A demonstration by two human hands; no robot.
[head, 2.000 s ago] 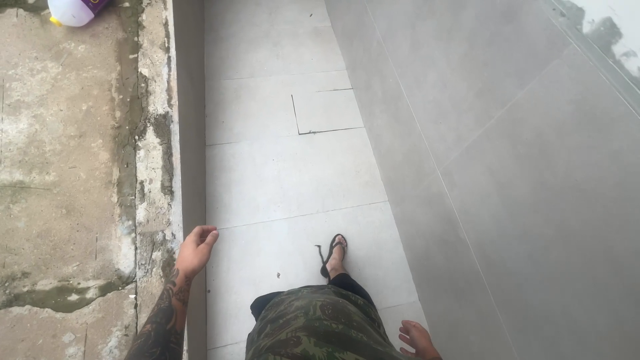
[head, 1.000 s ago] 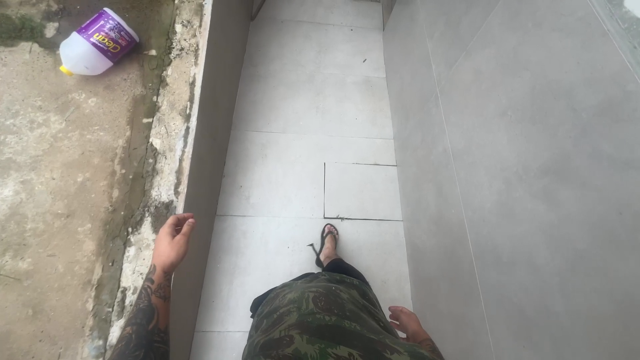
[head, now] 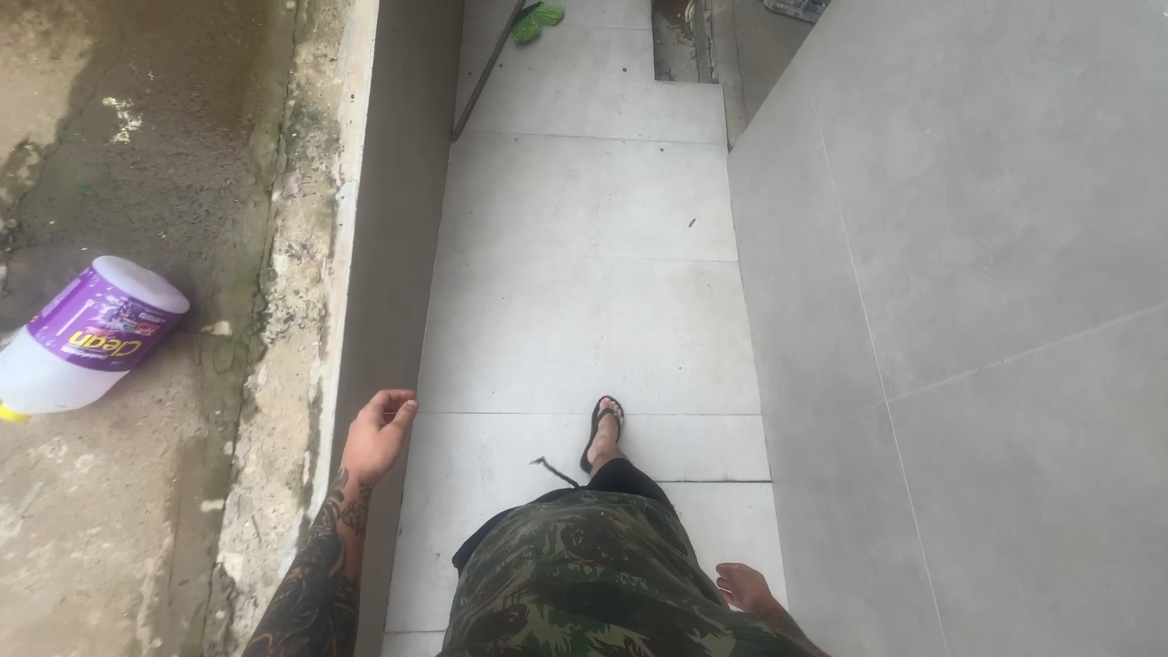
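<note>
My left hand [head: 380, 436] hangs over the low tiled wall on the left, its fingers loosely curled and nothing seen in it. Lower right, my right hand [head: 746, 589] is beside the camouflage shirt [head: 584, 575], near the grey tiled wall [head: 985, 228]; it is partly in view, with nothing seen in its fingers. Below me runs a floor of pale tiles [head: 584, 328]. One foot in a black flip-flop [head: 604, 424] stands on it.
A plastic bottle with a purple label and yellow cap [head: 100, 333] lies on rough concrete beyond the left wall. Ahead, a thin rod [head: 488, 73] leans at the left wall beside green leaves [head: 537, 20]. The tiling has a cut-out [head: 680, 41] at the upper right.
The view has moved forward along the passage. The rod, leaves and cut-out have come into sight, and the black-outlined tile section ahead has gone from view. Both hands still appear empty.
</note>
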